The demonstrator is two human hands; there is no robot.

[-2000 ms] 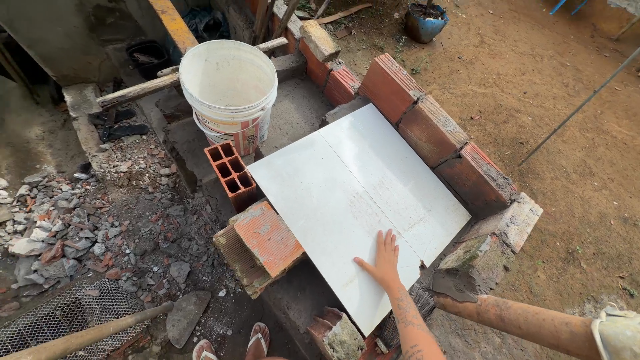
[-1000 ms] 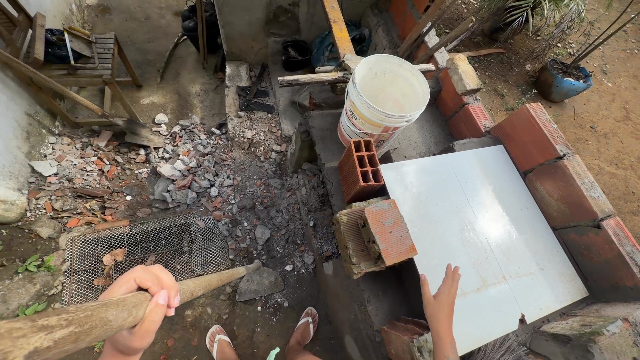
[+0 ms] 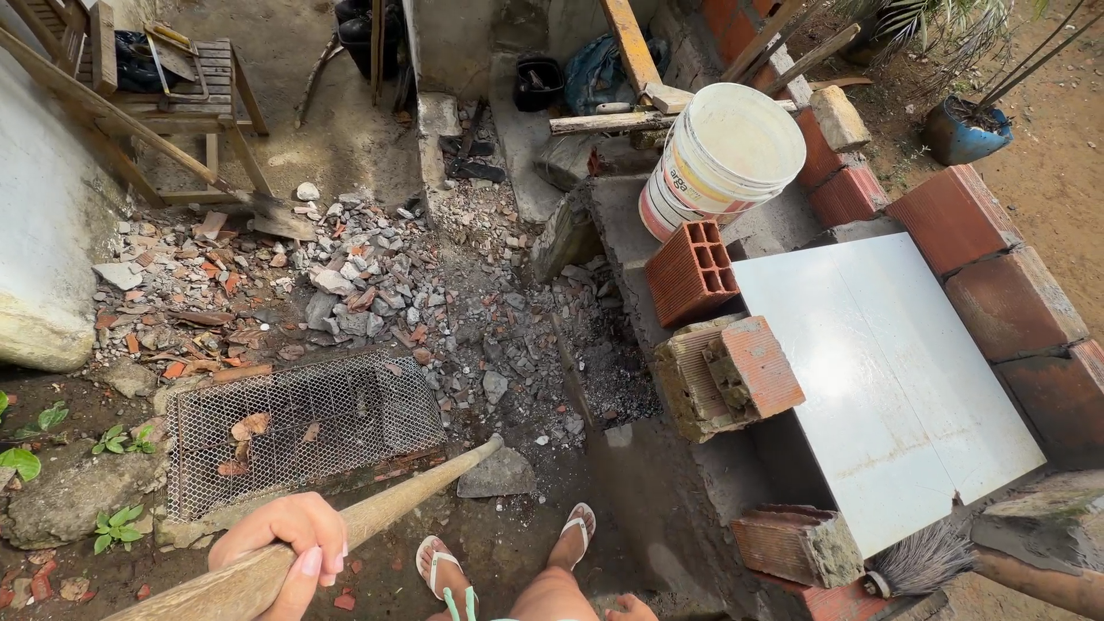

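Note:
My left hand (image 3: 289,548) is closed around a wooden pole (image 3: 414,492) at the lower left; the pole's far end reaches a grey stone piece (image 3: 498,473) on the ground. Only the fingers of my right hand (image 3: 631,609) show at the bottom edge, with no held thing visible. To its right a white tile panel (image 3: 888,379) lies within a low wall of hollow red bricks (image 3: 1018,302). Broken bricks (image 3: 733,375) stand along the panel's left side, beside an upright hollow brick (image 3: 693,274). A brush with grey bristles (image 3: 923,556) lies by its lower corner.
A white plastic bucket (image 3: 723,159) stands on the ledge behind the bricks. Rubble (image 3: 354,293) covers the ground at centre left, above a wire mesh (image 3: 302,427). A wooden chair (image 3: 207,86) holds a hacksaw at the upper left. A blue plant pot (image 3: 966,134) stands at the upper right.
My right hand, flat on the tile panel two seconds ago, has left it and is now at the bottom edge. My left hand has come into view on the pole. The view has swung left.

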